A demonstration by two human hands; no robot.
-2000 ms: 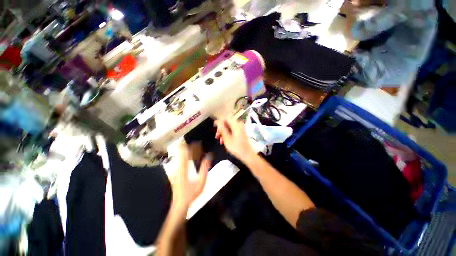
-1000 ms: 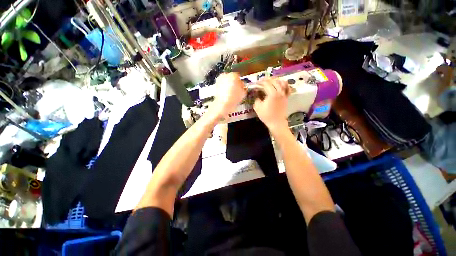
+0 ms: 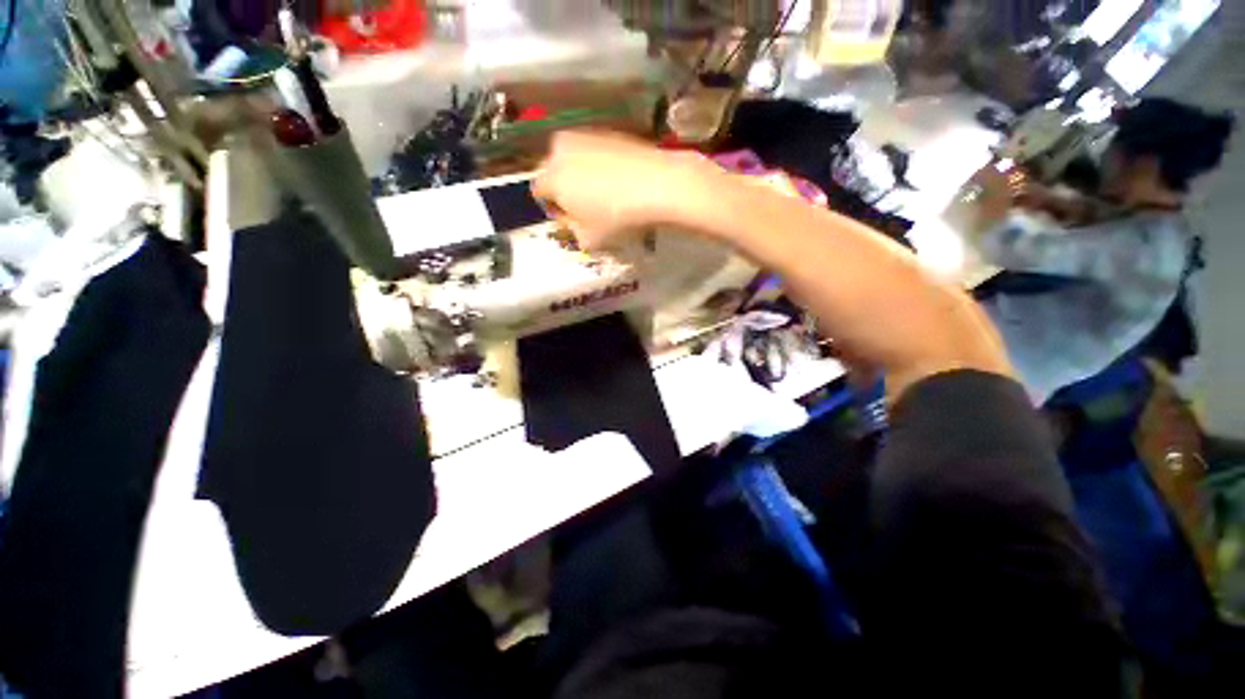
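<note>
My right hand (image 3: 601,191) is over the top of the cream-white sewing machine (image 3: 594,294); its fingers are curled and blurred, and I cannot tell whether they grip anything. My left hand is not in view. A black cut panel (image 3: 307,423) lies flat on the white table left of the machine head. Another black panel (image 3: 594,382) with a notched lower edge lies under the machine arm. The needle area is blurred.
More black cloth (image 3: 96,464) lies at the far left. A grey-green holder (image 3: 335,191) with dark items stands behind the machine head. Scissors (image 3: 767,352) lie right of the machine. A blue crate edge (image 3: 792,533) is below. Another person (image 3: 1106,260) sits at the right.
Both hands were at the machine top; the left has gone out of view, and the right remains over the machine. The view has turned, bringing the other person in at right.
</note>
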